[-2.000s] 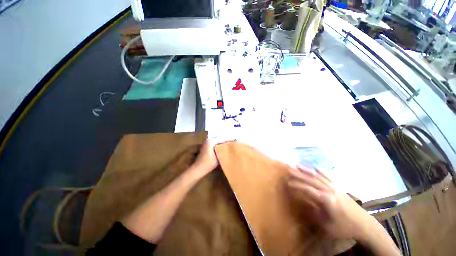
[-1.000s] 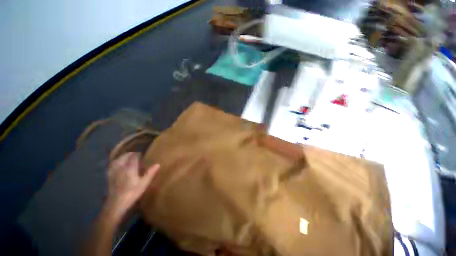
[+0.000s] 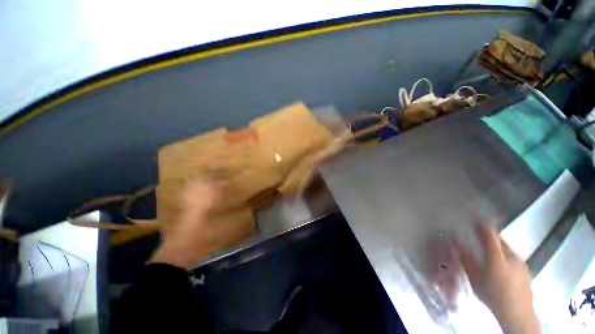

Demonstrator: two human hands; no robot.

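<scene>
The brown bag piece (image 3: 228,156) lies at the left, beside the grey wall, with thin tan handles (image 3: 114,212) at its left and right ends. A small pale mark and a redder brown patch show on it. My left hand (image 3: 196,212) is over the bag's lower left part. It is blurred, and whether its fingers grip the bag cannot be told. My right hand (image 3: 489,264) is over the table at the lower right, blurred, with fingers apart and nothing visible in it.
The dark grey table extension (image 3: 424,169) lies between the bag and the teal cloth (image 3: 532,140). Other looped handles and brown pieces (image 3: 424,111) are behind it. A brown stack (image 3: 515,55) is at the upper right. A white surface (image 3: 59,261) is at lower left.
The view has swung left, away from the sewing machine. The bag piece has moved off the machine table to the left side by the wall. My right hand has come back into view.
</scene>
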